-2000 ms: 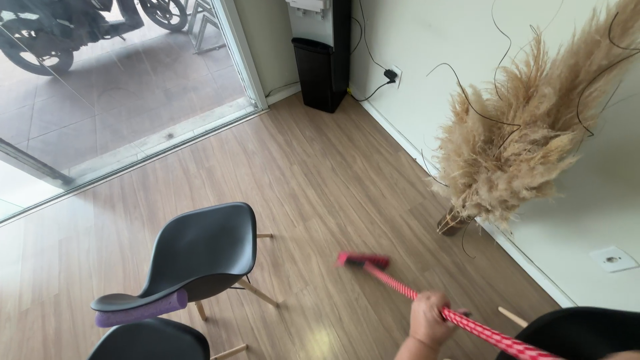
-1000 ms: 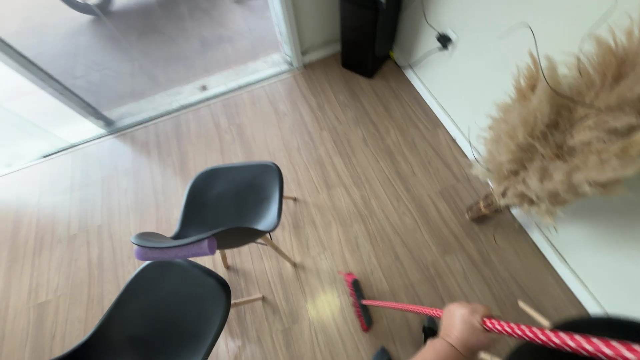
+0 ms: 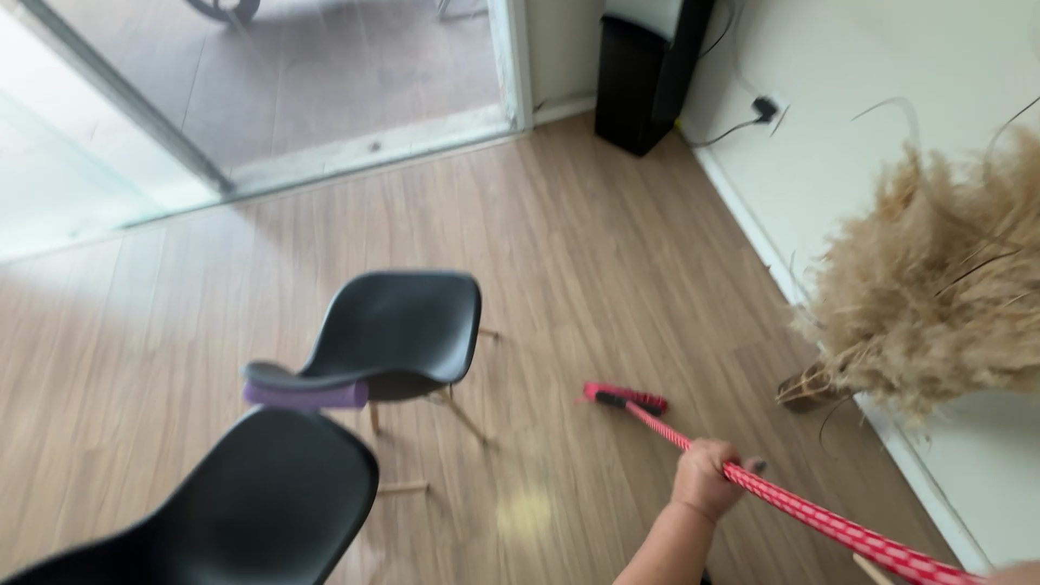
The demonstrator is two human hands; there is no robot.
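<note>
A broom with a red-and-white patterned handle (image 3: 829,520) slants across the lower right. Its red and black head (image 3: 626,398) rests on the wood-look floor, to the right of the nearer chair legs. My left hand (image 3: 711,478) is closed around the lower part of the handle, not far above the head. At the bottom right corner, only a sliver of my right hand (image 3: 1014,574) shows, at the upper end of the handle; its fingers are out of frame.
Two black shell chairs (image 3: 398,325) (image 3: 268,487) stand at left, with a purple roll (image 3: 309,396) between them. Dried pampas grass (image 3: 934,309) leans by the right wall. A black bin (image 3: 634,85) and a plugged-in cord (image 3: 764,110) are near the glass door's frame (image 3: 512,73).
The broom head has moved over the floor and turned, away from the patch of light beside which it was a second ago. My left hand has kept its hold on the handle. The view has shifted.
</note>
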